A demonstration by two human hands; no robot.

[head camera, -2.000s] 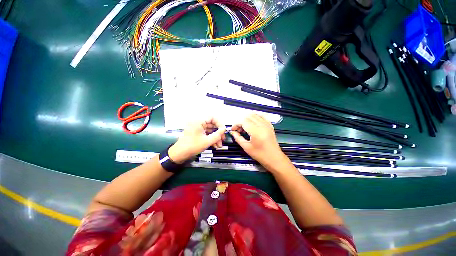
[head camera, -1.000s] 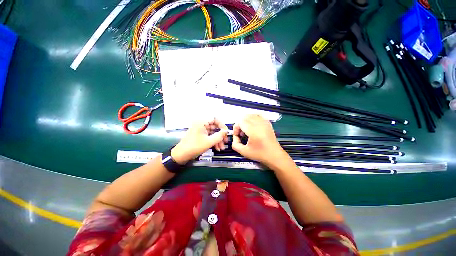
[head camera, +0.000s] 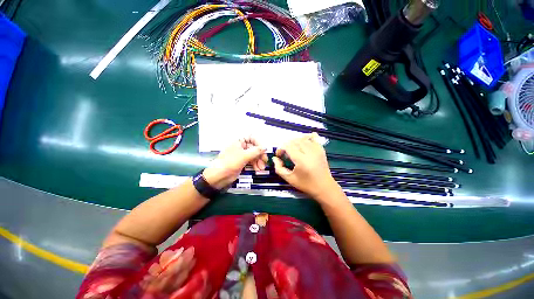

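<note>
My left hand [head camera: 235, 162] and my right hand [head camera: 304, 163] meet at the front edge of a white paper sheet [head camera: 228, 87]. Their fingertips pinch the end of one black sleeved cable [head camera: 375, 161], with a small white piece between them. The cable runs out to the right from under my right hand. Several more black cables [head camera: 404, 183] lie below it over a steel ruler [head camera: 480, 201], with white labels [head camera: 244, 182] near their left ends. Several other black cables [head camera: 357, 129] lie slanted from the paper to the right. The fingers hide the exact contact.
Red-handled scissors [head camera: 163, 136] lie left of the paper. A wire coil [head camera: 252, 35] and a plastic bag [head camera: 336, 17] are behind it. A heat gun [head camera: 389, 64], blue bin [head camera: 481, 54], second cable bundle [head camera: 475, 117] and fan [head camera: 523, 99] are at the right. Another strip [head camera: 126, 42] lies upper left.
The view has shifted, showing more of the fan and the heat gun's nozzle. My hands stay together at the cable end, with small finger changes. The bench items have kept their layout.
</note>
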